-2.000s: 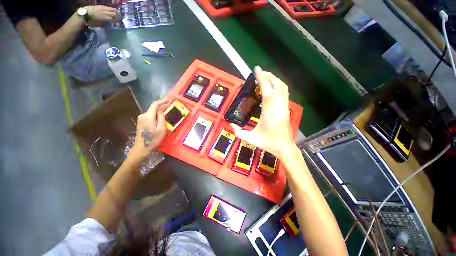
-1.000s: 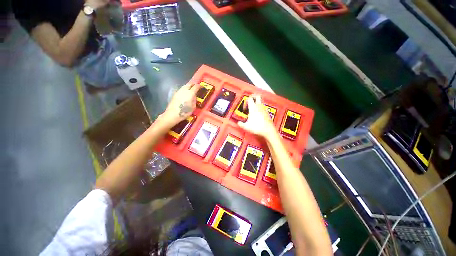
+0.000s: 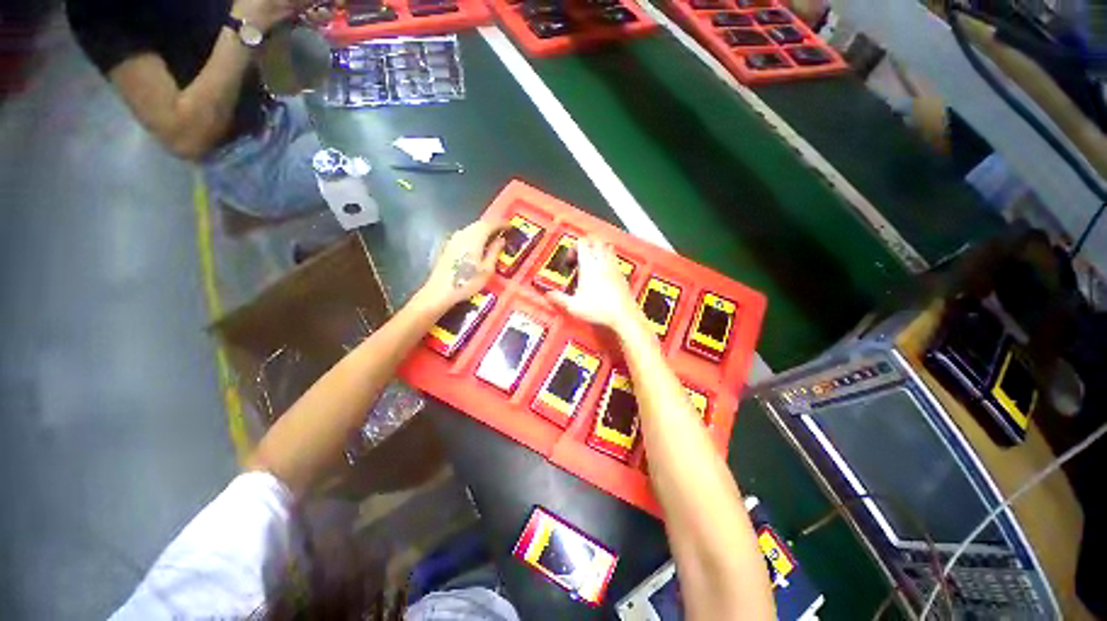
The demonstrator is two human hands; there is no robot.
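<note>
A red-orange turnover tray (image 3: 548, 426) lies on the dark green bench with a phone in each pocket that shows. My left hand (image 3: 466, 262) is at the tray's upper left corner, fingers on a red-yellow phone (image 3: 520, 243) in its pocket. My right hand (image 3: 594, 289) is over the back row, fingers at the second phone (image 3: 561, 263), which lies face up in its pocket; the hand partly covers the third. My right forearm partly hides the front row's right end. Another red-yellow phone (image 3: 566, 556) lies on the bench in front of the tray.
A tester (image 3: 904, 451) stands at the right with leads over it. A fixture plate (image 3: 795, 593) with a phone is below my right forearm. A person (image 3: 200, 91) sits at the upper left by a clear blister tray (image 3: 395, 70). An open carton (image 3: 318, 318) is at the left.
The dark phone my right hand held up is gone from the air. The back row's left phones now show red-yellow faces instead of dark ones. My right hand has moved left along the back row.
</note>
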